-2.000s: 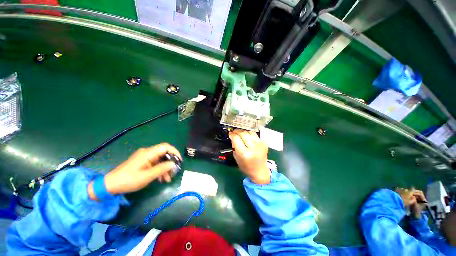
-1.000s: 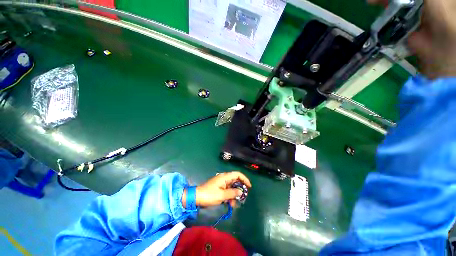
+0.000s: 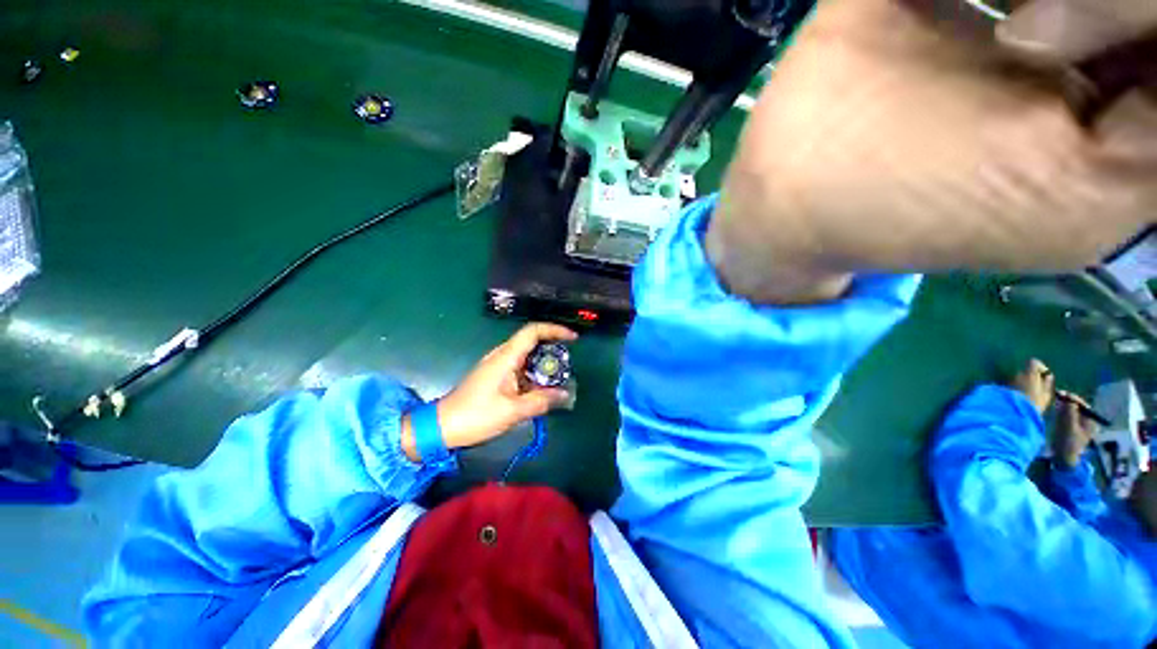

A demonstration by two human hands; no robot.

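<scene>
My left hand (image 3: 489,396) holds a round dark module (image 3: 548,365) with a gold-coloured centre between its fingertips, in front of the fixture. My right hand (image 3: 926,140) is large and close to the camera at the upper right. Its fingers are curled near the picture's edge; whether they grip the press handle cannot be told. The press head (image 3: 622,152) is pale green, with a clear block (image 3: 609,228) below it, low over the black fixture base (image 3: 539,273). The nest is hidden. The base's red display shows at its front edge.
Two round modules (image 3: 259,94) (image 3: 373,107) lie on the green surface behind left. A black cable (image 3: 305,260) runs left from the fixture, near a clear taped piece (image 3: 481,181). A plastic bag (image 3: 15,216) is far left. Another person's blue sleeve (image 3: 1015,469) is at right.
My right hand has left the fixture nest and risen to the upper right. The clear block is now lower over the base. My left hand has moved closer to the fixture front, still holding the module.
</scene>
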